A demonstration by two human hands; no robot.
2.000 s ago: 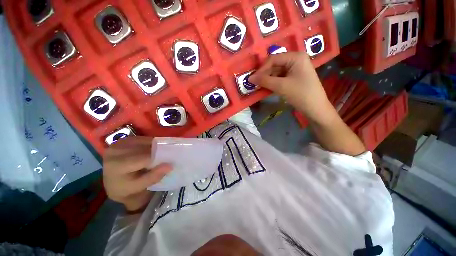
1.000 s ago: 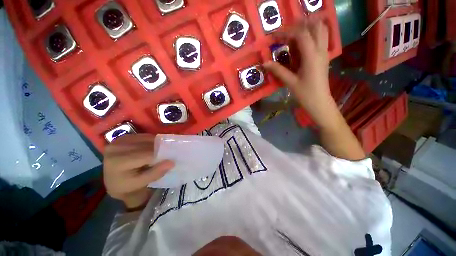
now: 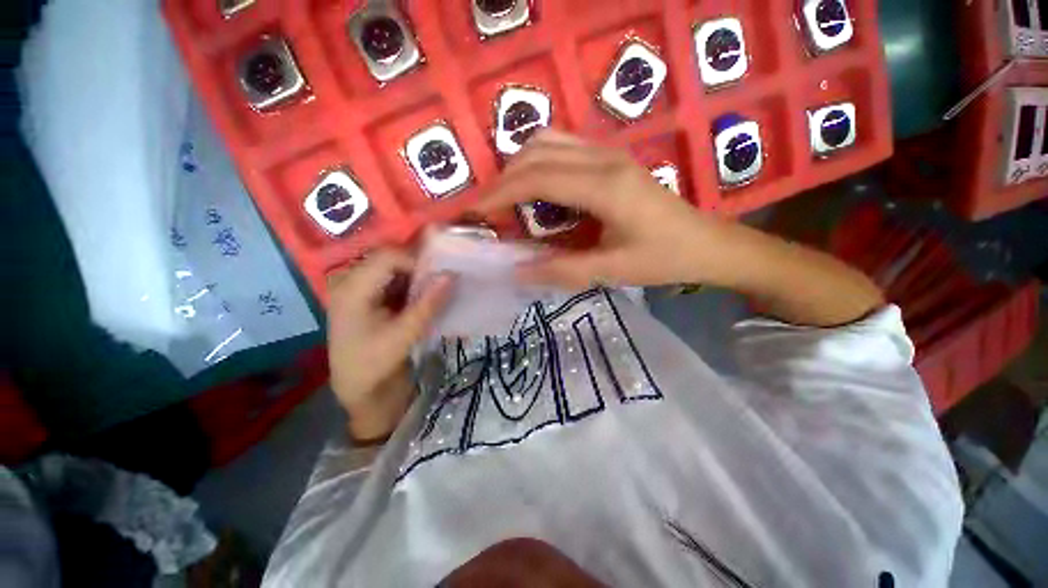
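Note:
The red compartment tray (image 3: 575, 126) slopes across the top of the view. Its pockets hold silver-rimmed square parts (image 3: 633, 78) with dark centres. Most show a white surround; several at the upper left look darker. A blue-marked part (image 3: 739, 152) lies near the right end with a white surround. My left hand (image 3: 374, 333) grips a translucent white sticker sheet (image 3: 477, 287) below the tray's near edge. My right hand (image 3: 609, 213) is blurred, its thumb and fingers at the sheet's upper right. I cannot tell whether its fingertips hold anything. It partly hides the near pockets.
Spare white sheets (image 3: 92, 172) and a clear plastic bag (image 3: 236, 258) with blue handwriting lie left of the tray. Red holders with white panels (image 3: 1026, 132) stand at the right edge, with another red tray (image 3: 983, 345) below. Crumpled plastic (image 3: 115, 517) is at the lower left.
My right hand has moved from the blue-marked part to the sheet in my left hand. That part now shows a white surround. The tray and bench appear shifted right in the view.

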